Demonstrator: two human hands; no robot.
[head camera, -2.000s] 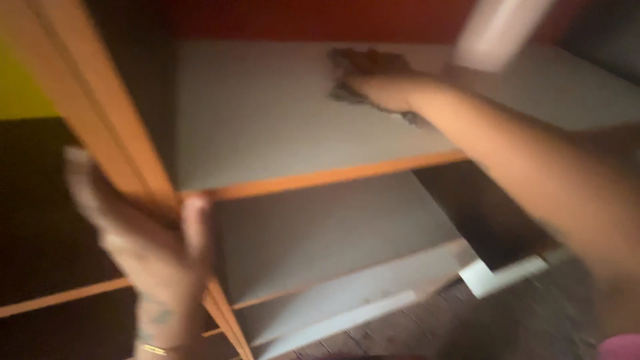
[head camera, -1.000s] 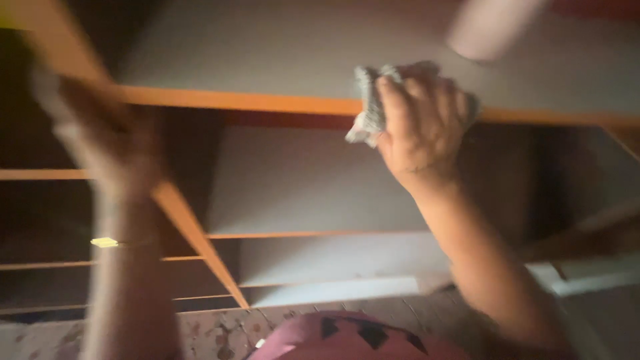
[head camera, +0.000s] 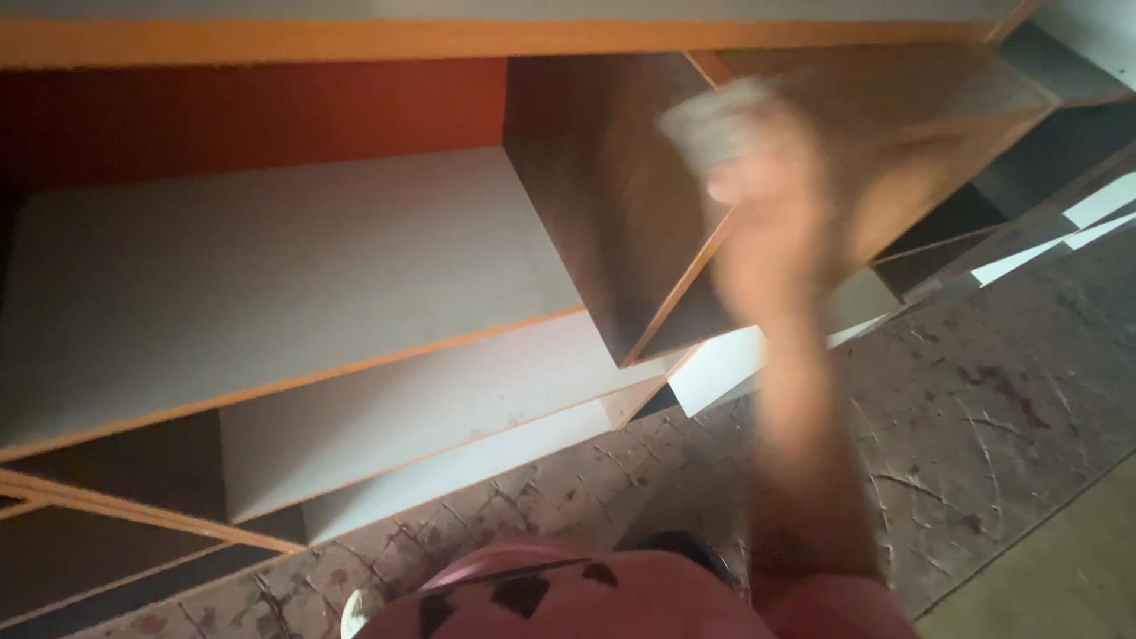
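Observation:
A crumpled grey cloth (head camera: 723, 124) is held in my right hand (head camera: 768, 186), which is blurred, at the upper right in front of the dark upright panel (head camera: 603, 195) of a shelving unit. The cloth is near the orange-edged front of that panel; whether it touches is not clear. Across the top runs the orange front edge (head camera: 399, 40) of an upper shelf. Below it lies a grey shelf board (head camera: 293, 266) with a red back panel (head camera: 266, 115) behind. My left hand is out of the frame.
Lower white shelves (head camera: 426, 417) step down to the left of centre. White pieces (head camera: 719, 364) jut out beside the unit's base. A stained floor with a cracked pattern (head camera: 958, 444) spreads along the unit. My pink clothed torso is at the bottom.
My right hand, still holding the cloth, has moved from the upper shelf's front edge to beside the upright panel. My left hand has left the view, which has shifted right.

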